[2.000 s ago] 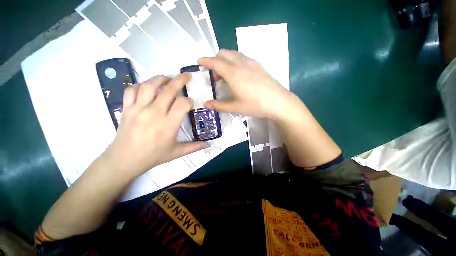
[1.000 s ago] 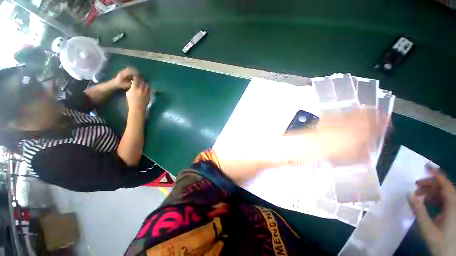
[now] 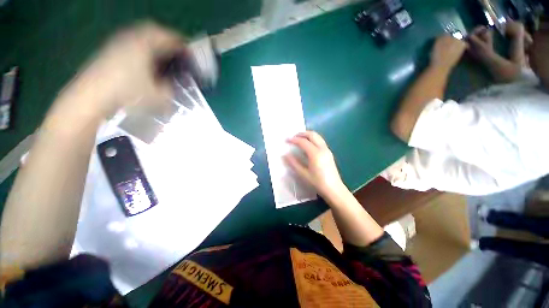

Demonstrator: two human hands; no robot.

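A black handset (image 3: 127, 174) lies on the white sheet stack (image 3: 174, 210) at left, with a pale round disc at its upper end and a shiny patterned lower part. My left hand (image 3: 135, 72) is raised over the stack's far end and strongly blurred. A dark shape and a pale blurred shape show at its fingertips; I cannot tell whether it holds them. My right hand (image 3: 313, 162) rests on the separate long white sticker sheet (image 3: 276, 102), its fingers apart. Its fingertips touch the lower half of the sheet, which has faint grey blocks.
Dark handsets (image 3: 383, 21) lie at the bench's far side. A narrow silvery bar (image 3: 7, 96) lies at the far left. A person in white (image 3: 475, 138) sits at right with hands on the bench. An open cardboard box (image 3: 442, 231) is below the bench edge.
The view has swung back right from the neighbour in stripes. My left hand has moved to the far end of the stack. My right hand now touches the separate sheet. One handset shows on the stack.
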